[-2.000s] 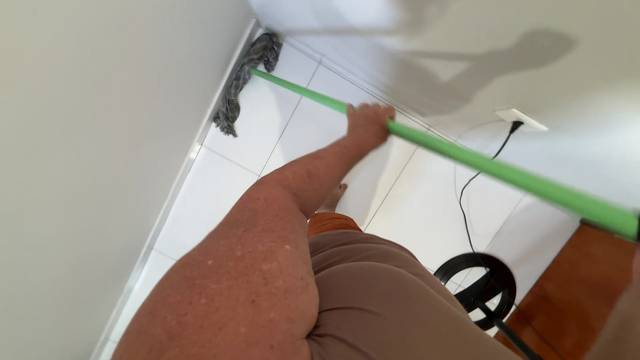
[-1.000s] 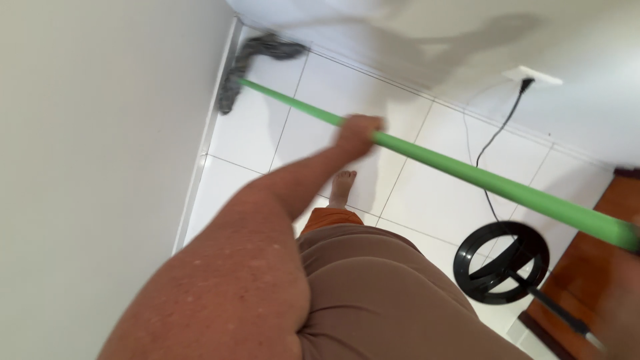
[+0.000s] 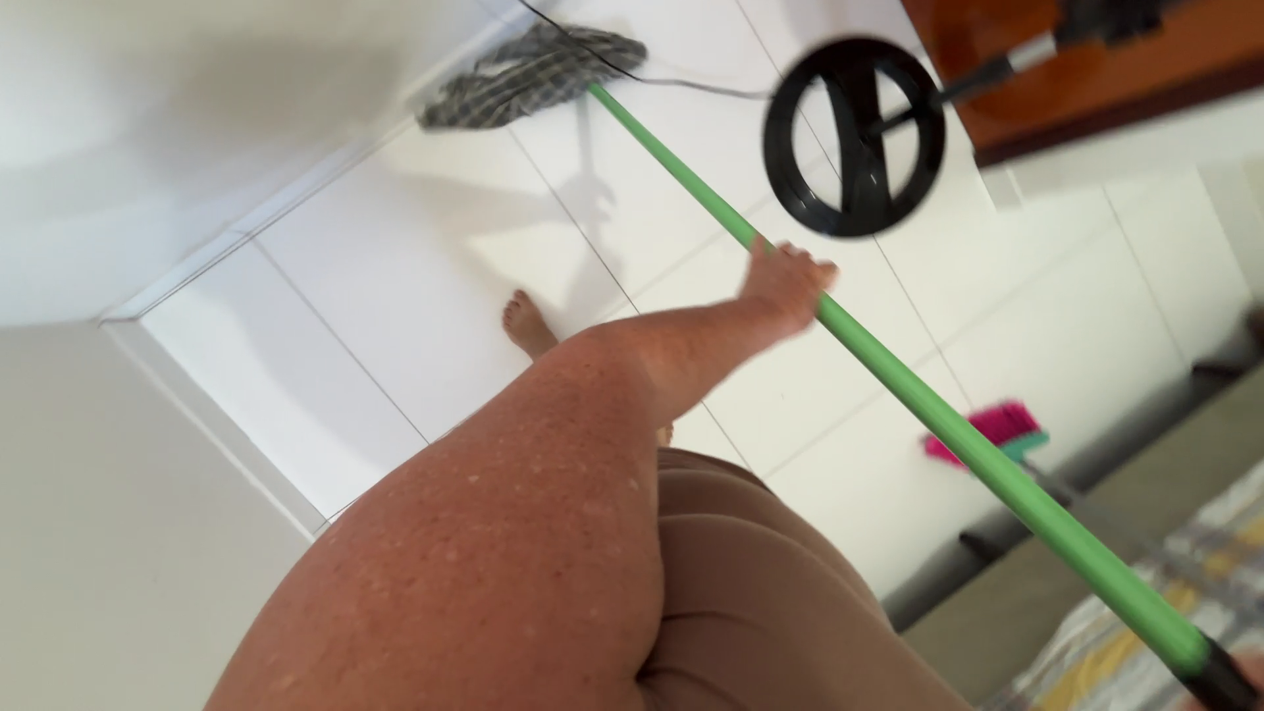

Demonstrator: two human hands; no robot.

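Note:
A long green pole (image 3: 918, 395) runs diagonally from upper left to the lower right corner. My left hand (image 3: 790, 286) is closed around its middle. At the pole's black end, my right hand (image 3: 1250, 679) shows only as slivers of skin at the frame's edge, around the grip. A dark checkered cloth (image 3: 523, 79) lies bunched at the pole's far end on the white tiled floor, close to the baseboard. The head beneath the cloth is hidden. A thin black cable crosses over the cloth in this view.
A round black stand base (image 3: 854, 138) with a pole is right of the cloth, beside brown wooden furniture (image 3: 1116, 79). A pink and teal broom head (image 3: 987, 434) rests on the floor at right. A bed with a patterned cover (image 3: 1116, 632) is lower right. Bare feet (image 3: 526, 321) stand on the tiles.
The cloth end of the pole has left the wall corner and is now farther along the baseboard, near the cable. The view has swung strongly, bringing the broom and bed into sight.

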